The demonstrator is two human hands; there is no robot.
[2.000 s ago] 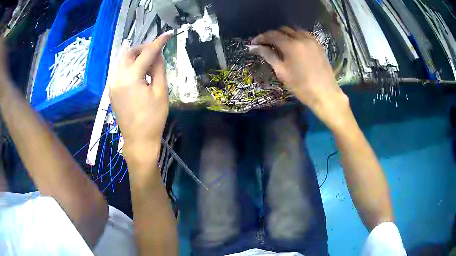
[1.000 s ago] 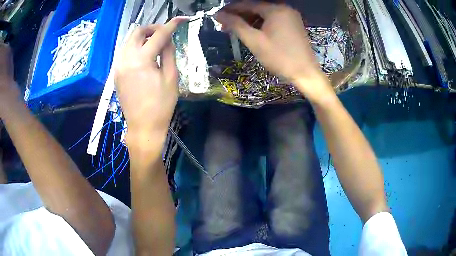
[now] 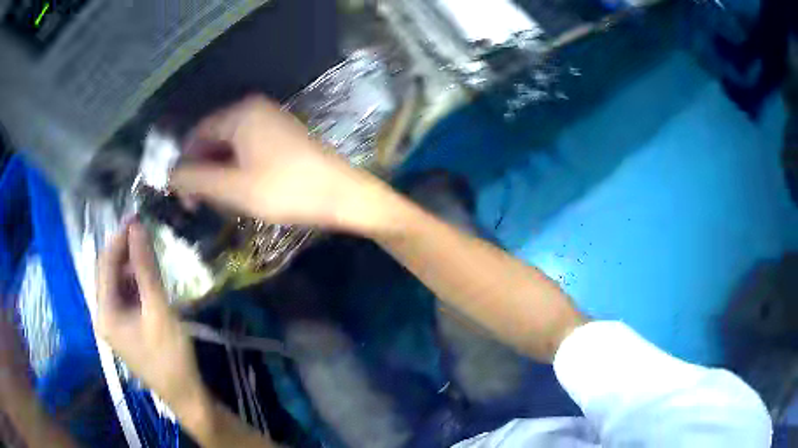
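Observation:
The picture is blurred. My left hand [image 3: 144,319] is at the lower left, its thumb and finger raised near the machine working head [image 3: 160,162]; whether it holds anything cannot be told. My right hand [image 3: 262,175] reaches over the scrap offcuts [image 3: 267,249], its fingertips at the white patch of the head; whether something is between them is hidden by blur. The machine [image 3: 175,39] shows as a grey box at the upper left.
A blue parts bin [image 3: 66,324] with small white pieces is at the left edge, beside a neighbour's arm [image 3: 26,394]. Strip bundles [image 3: 486,22] lie at the top, ends over the bench edge. Blue lead wires [image 3: 162,420] hang at the lower left. The blue floor [image 3: 647,210] is at right.
The whole view has swung and tilted, so the bench lies farther left and more of the machine and floor shows. My right hand stays near the working head.

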